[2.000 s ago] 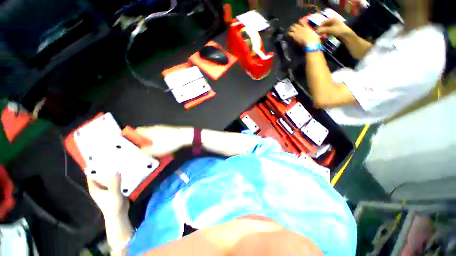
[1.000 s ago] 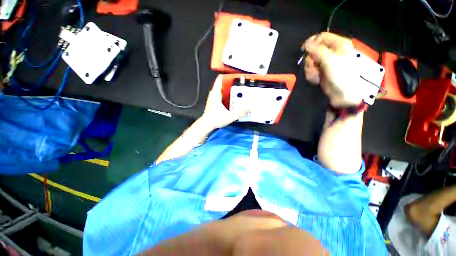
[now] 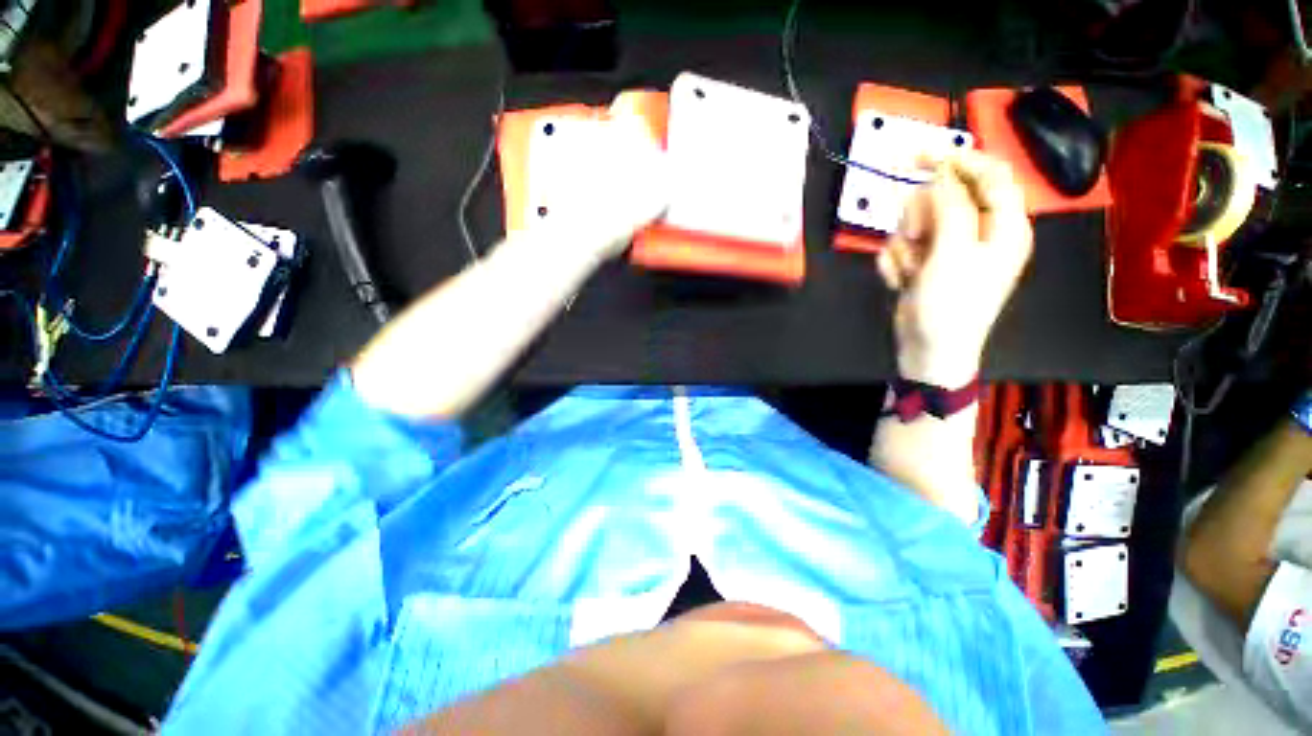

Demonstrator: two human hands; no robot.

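Observation:
A white device unit (image 3: 738, 161) on a red foam pad (image 3: 720, 258) is in the middle. My left hand (image 3: 612, 187) is at its left edge with the fingers closed on it; the fingertips are blurred. The hand partly covers a second white unit (image 3: 547, 151) on a red pad (image 3: 514, 144) at the left. A third unit (image 3: 875, 151) lies on a red pad (image 3: 899, 101) at the right. My right hand (image 3: 961, 237) is over its right edge, fingers pinched on a thin test cable (image 3: 849, 163) that crosses the unit.
A black scanner (image 3: 345, 223) lies left. Beyond it are a unit (image 3: 213, 281) with blue leads and stacked units (image 3: 173, 65). A mouse (image 3: 1058, 140) and red tape dispenser (image 3: 1151, 216) are right. A tray of units (image 3: 1101, 500) is low right, beside another person's arm (image 3: 1245, 503).
The view has shifted. My left hand has moved forward from the near edge with the unit. My right hand now pinches the cable at the right unit's edge.

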